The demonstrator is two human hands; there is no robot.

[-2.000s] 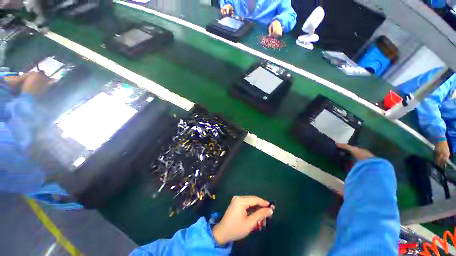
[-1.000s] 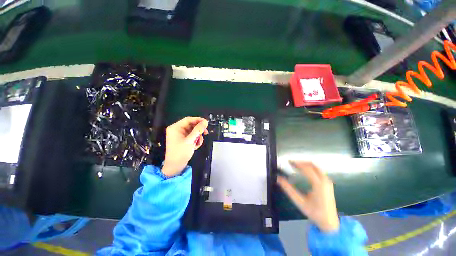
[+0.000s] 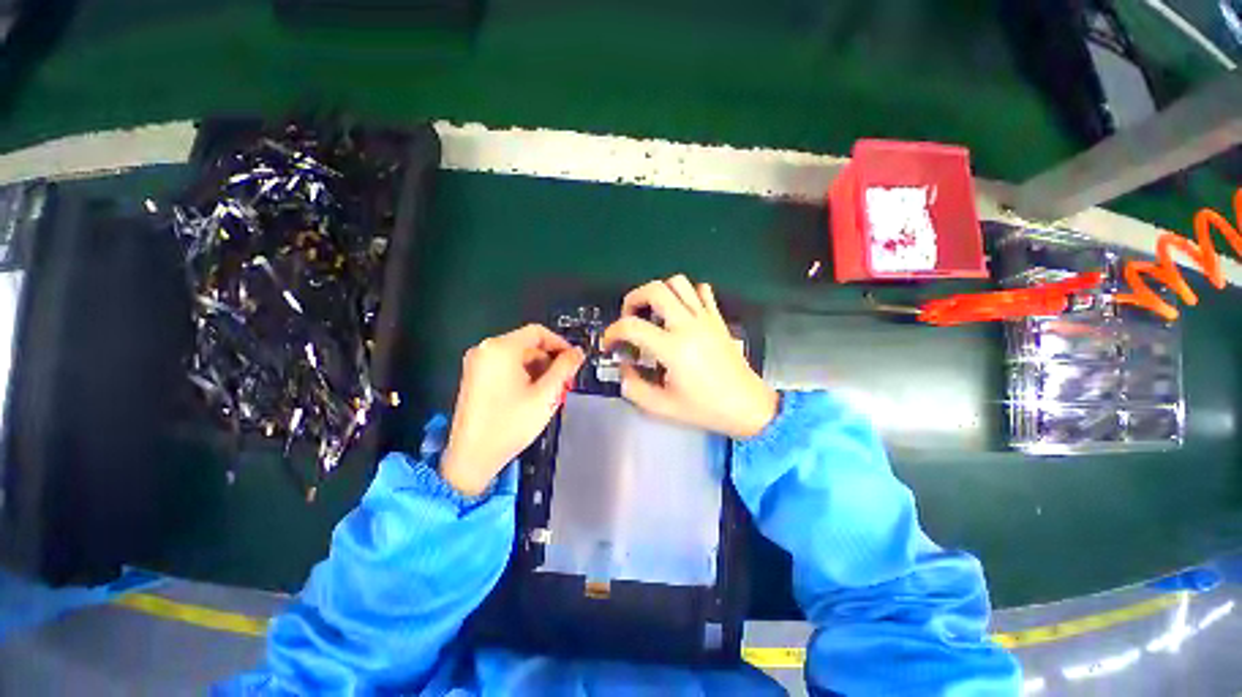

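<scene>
The tablet assembly (image 3: 636, 490) lies in front of me, with a silver-white rectangle in its middle and an orange flex tab at the near edge. My left hand (image 3: 515, 402) is at its upper left edge, with thumb and fingertips pinched together. My right hand (image 3: 691, 357) is over the mainboard (image 3: 583, 327) at the far end, fingers bent down close to my left fingertips. My hands cover most of the mainboard. Any small part between the fingertips is too small and hidden to make out.
A black parts tray (image 3: 410, 225) heaped with tangled flex strips is on the left. At the upper right are a red parts bin (image 3: 847, 225) with white pieces, a red-orange hand tool (image 3: 1001, 300), a coiled orange hose (image 3: 1182, 267) and a clear blister tray (image 3: 1090, 388).
The view has turned from along the line to the tablet in front of me. My right hand has moved from the tablet's right side onto its far end, beside my left hand.
</scene>
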